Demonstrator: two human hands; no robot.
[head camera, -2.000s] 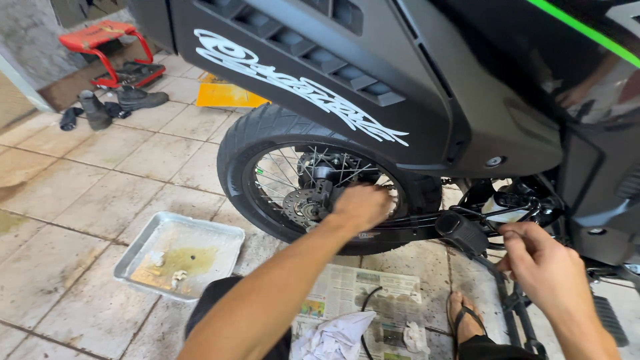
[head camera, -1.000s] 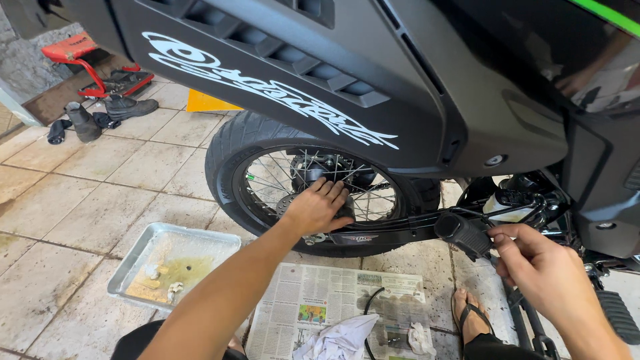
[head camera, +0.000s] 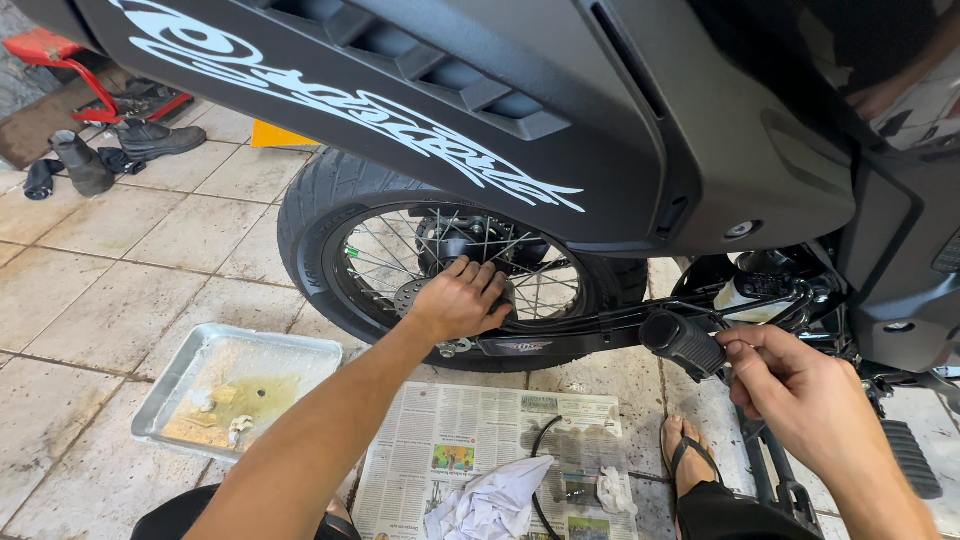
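Note:
A motorcycle's spoked rear wheel stands below a dark side panel with white lettering. My left hand is on the brake caliper beside the brake disc, its fingers curled over the part; the caliper is partly hidden by the hand. At the right, my right hand has thumb and forefinger pinched together near the inner end of the black rubber passenger footpeg. What lies between those fingertips cannot be made out. A white fluid reservoir sits just above that hand.
A metal tray with yellowish liquid and crumpled scraps lies on the tiled floor, left of newspaper bearing a white cloth and a black hose. Boots and a red stand are at the upper left.
My left hand was moving over the wheel's right part two seconds ago and has since shifted left to the caliper. My right hand stays by the footpeg. The view has moved closer.

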